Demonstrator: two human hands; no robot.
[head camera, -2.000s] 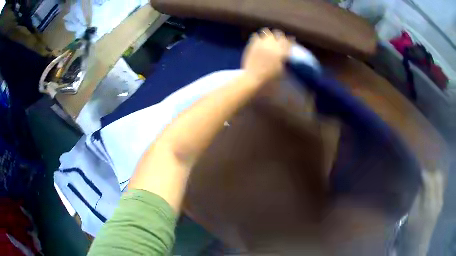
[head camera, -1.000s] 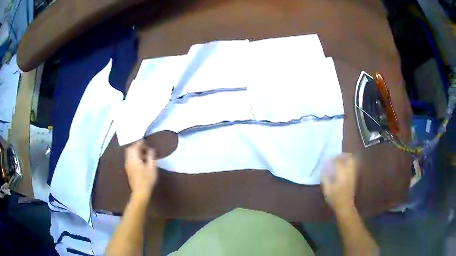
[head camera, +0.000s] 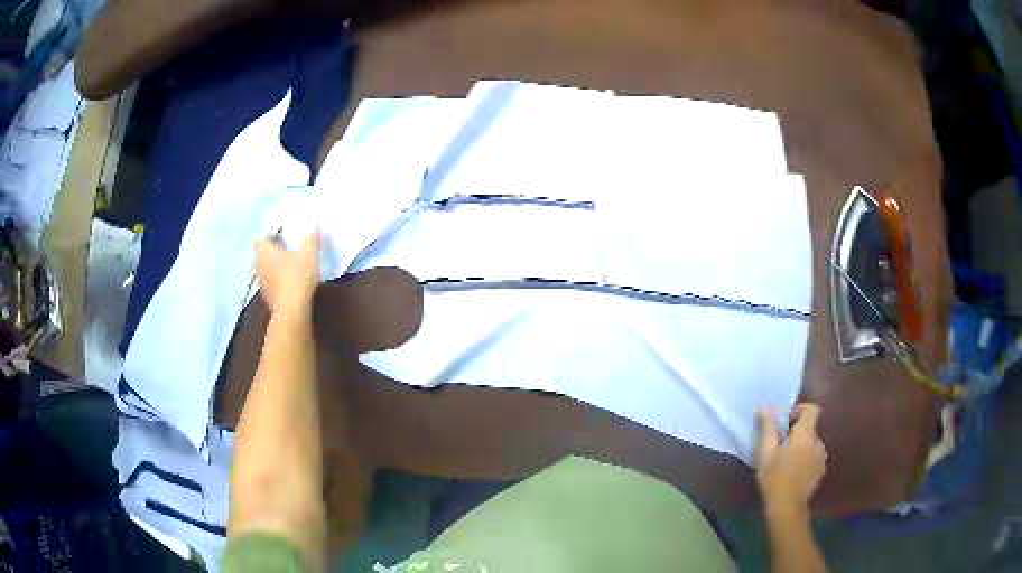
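Observation:
The jacket front panel (head camera: 695, 224) lies white side up on the brown pressing table. A thin dark seam line (head camera: 695, 296) runs across it to its right edge, with a shorter dark curved seam (head camera: 516, 202) above. My left hand (head camera: 289, 269) is on the panel's left edge, beside the armhole notch; its fingertips seem to pinch the cloth. My right hand (head camera: 791, 453) grips the panel's lower right corner between thumb and fingers. A crease runs from that corner into the panel.
The steam iron (head camera: 869, 274) lies right of the panel, its cable trailing down right. Waiting navy and white panels (head camera: 207, 257) lie at the left. Finished panels (head camera: 168, 492) hang at the lower left. A padded brown arm (head camera: 168, 43) crosses the far left edge.
The panel now lies flatter, its long seam straighter and thinner. My left hand moved up and left to the panel's edge. My right hand moved down to the corner and took hold of it.

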